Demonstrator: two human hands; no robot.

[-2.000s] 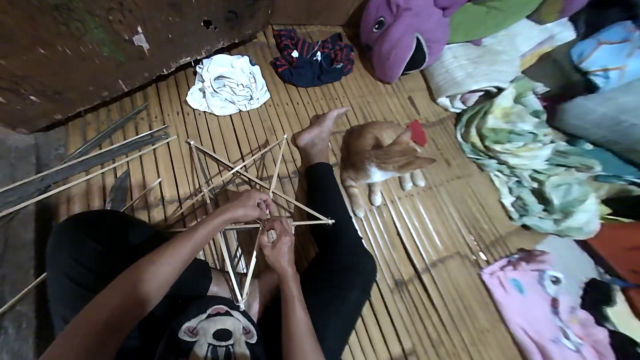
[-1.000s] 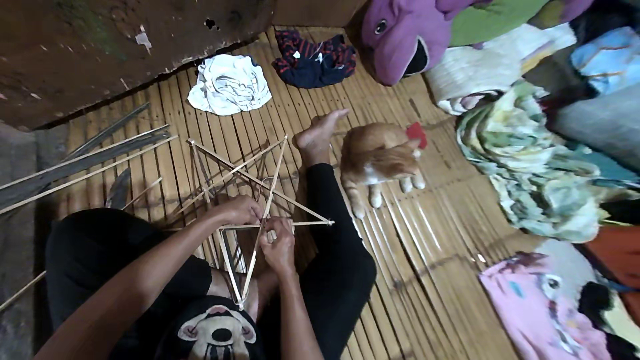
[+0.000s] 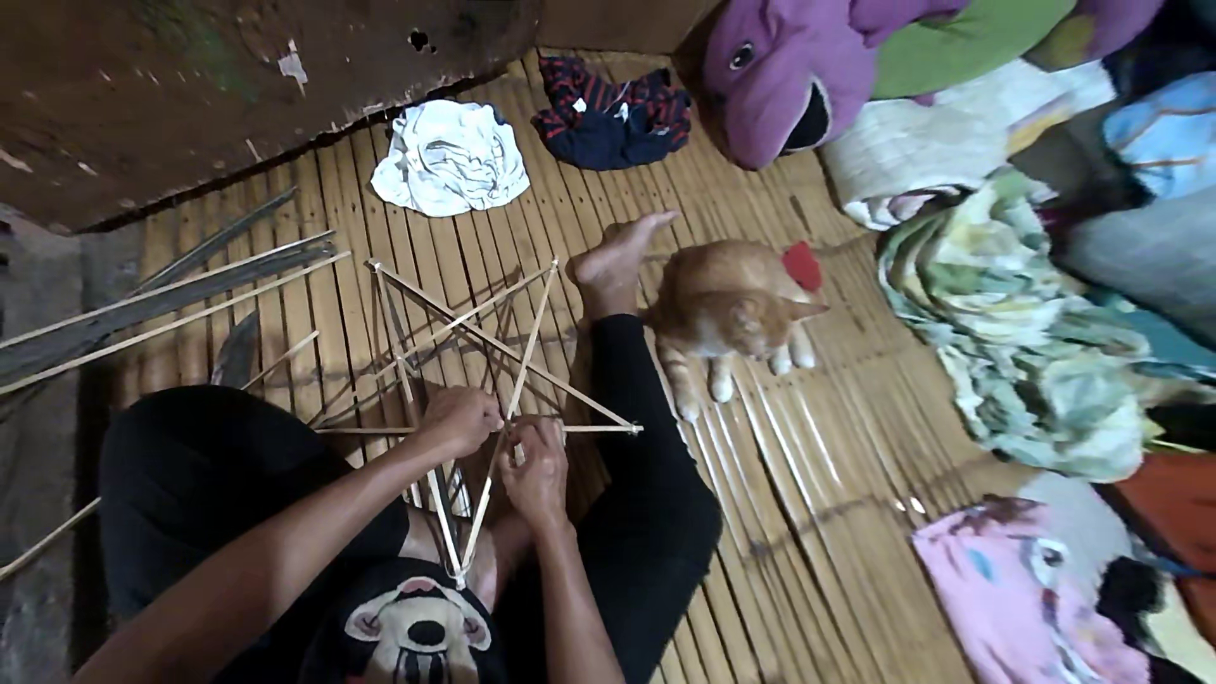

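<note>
A star-shaped frame of thin bamboo strips [image 3: 570, 389] lies over my lap, its points bound at the tips. My left hand [image 3: 461, 421] pinches the frame where strips cross, on its right inner side. Close beside it, my right hand [image 3: 537, 470] has its fingers bent around the same crossing, below the slanting strip. The fingertips nearly meet; whatever fine material lies between them is too small to tell. One tip of the star rests by my leg, another points toward my shirt.
An orange and white cat [image 3: 731, 304] lies right of my foot. Long bamboo strips [image 3: 180, 318] lie at left. A white cloth [image 3: 451, 160] and a dark striped garment [image 3: 616, 119] lie ahead. A purple plush toy [image 3: 788, 66] and heaped clothes [image 3: 1026, 332] are at right, on the bamboo slat floor [image 3: 807, 570].
The cat's head has turned and lowered toward the right. My hands stay at the same crossing of the frame, with only small finger shifts.
</note>
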